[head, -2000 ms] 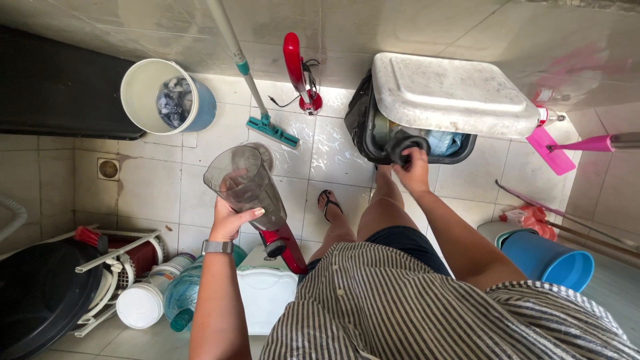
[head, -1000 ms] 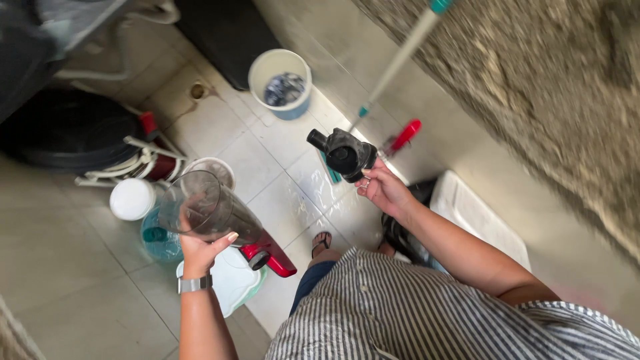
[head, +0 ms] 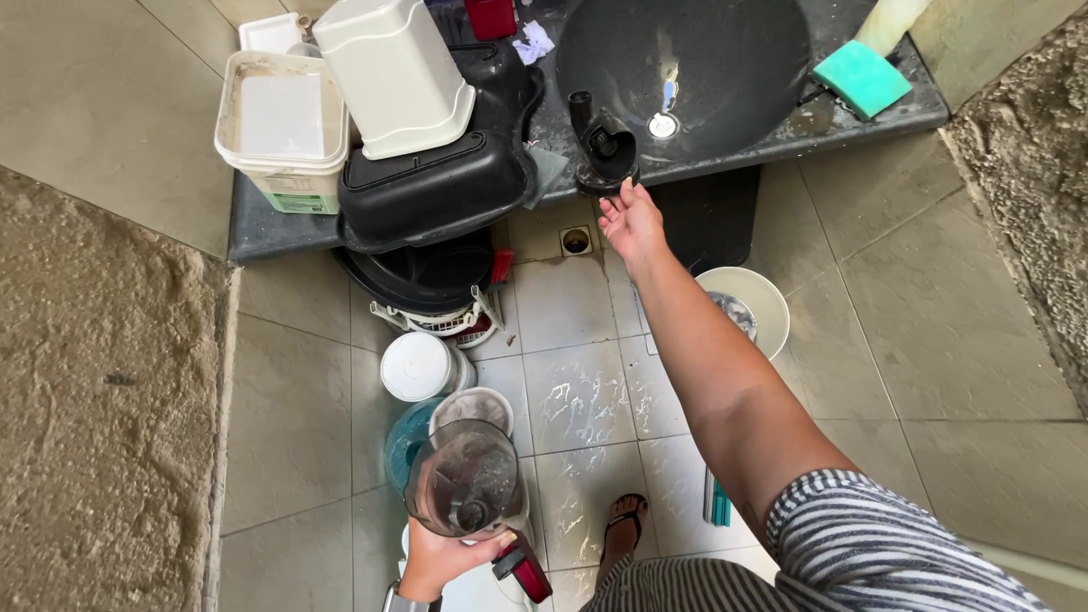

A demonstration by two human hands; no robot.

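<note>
My right hand reaches to the front edge of the dark stone counter, fingertips at the base of a black plastic vacuum filter holder. The holder stands beside the black sink basin; whether the fingers still grip it is not clear. Low in the view, my left hand holds a transparent, dusty vacuum dust container with its open end facing up. A red and black vacuum part shows beside the left fingers.
On the counter lie a black plastic tub, an upturned white container, a white bucket and a green sponge. Below are a lidded white bucket, a bucket with wet cloth and a floor drain. Rough walls flank both sides.
The view has swung round to the sink. My right hand has carried the black filter holder from over the bin to the counter's edge. My left hand still holds the dust container.
</note>
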